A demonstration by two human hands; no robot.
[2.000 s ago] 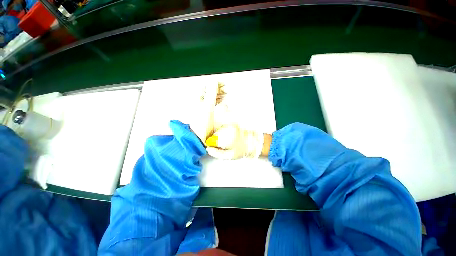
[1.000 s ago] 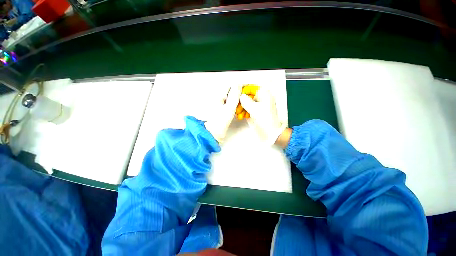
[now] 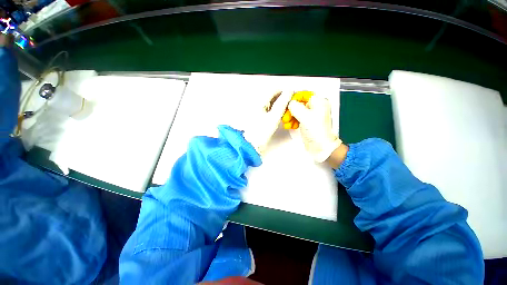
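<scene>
Bright yellow-orange finger cots (image 3: 291,119) are bunched at the fingertips where my two hands meet, over the upper right of the white foam mat (image 3: 211,106). My right hand (image 3: 316,123), in a pale wrinkled latex glove, is closed around the orange pieces, with bare skin between glove and blue cuff. My left hand (image 3: 273,119), also gloved in pale latex, lies against them from the left. It is overexposed and blends into the mat, so its finger pose and grip are unclear. A small dark brownish patch shows beside its fingers.
A white bottle with a metal top (image 3: 68,103) and a looped yellowish cord (image 3: 34,92) are at the left. Another white mat (image 3: 125,128) lies left of mine. Thick foam sheets (image 3: 445,150) are at the right. A green belt (image 3: 267,50) runs behind. A neighbour's blue sleeve (image 3: 39,211) is at the left.
Two seconds ago my hands were low on the mat with one orange piece visible. They are now farther up, with several orange pieces showing. The view has shifted, moving the scene rightward.
</scene>
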